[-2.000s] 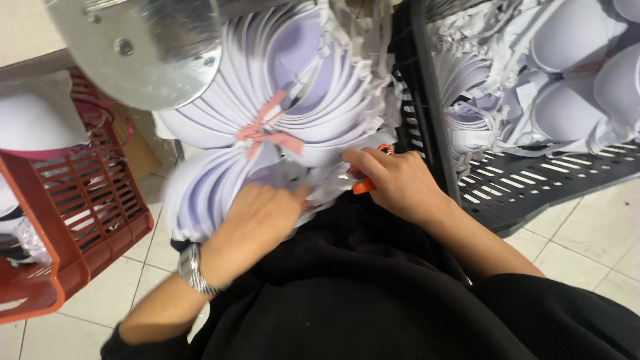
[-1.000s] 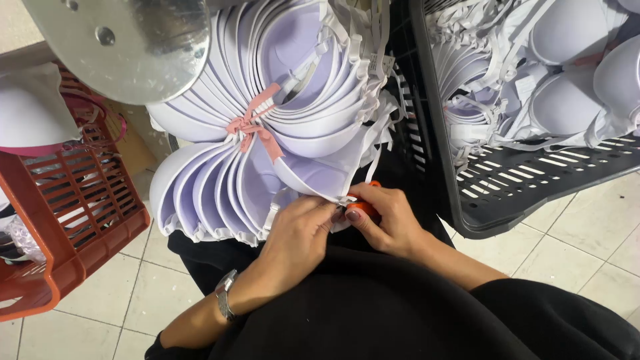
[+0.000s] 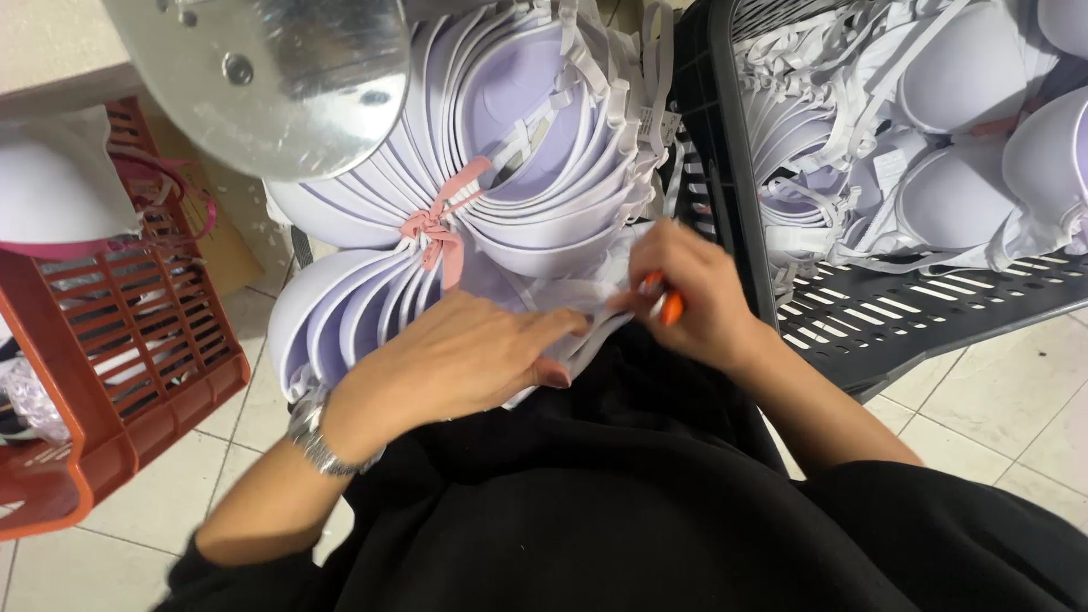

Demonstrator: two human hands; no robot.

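Note:
A bundle of nested lavender bra cups (image 3: 544,238) lies across my lap, bound at its middle with a knotted pink fabric strip (image 3: 435,228). My left hand (image 3: 476,348) rests on the lower cups and white fabric, fingers spread a little; whether it pinches any cloth is unclear. Curled around a small tool with orange handles (image 3: 667,306), my right hand (image 3: 693,293) is blurred at the bundle's right edge, beside thin white straps (image 3: 595,336). The tool's working end is hidden. A pale strap with a slider (image 3: 523,149) lies inside an upper cup.
A rounded metal plate (image 3: 289,85) overhangs the bundle's upper left. To the right stands a black plastic crate (image 3: 739,212) of more bras (image 3: 960,195). At left is a red plastic basket (image 3: 93,425) with a white cup (image 3: 59,183) at its top. Tiled floor (image 3: 969,433) shows below.
My hands, together at the bundle's lower right edge one second ago, are now apart. My right hand with the orange-handled tool has moved up and right.

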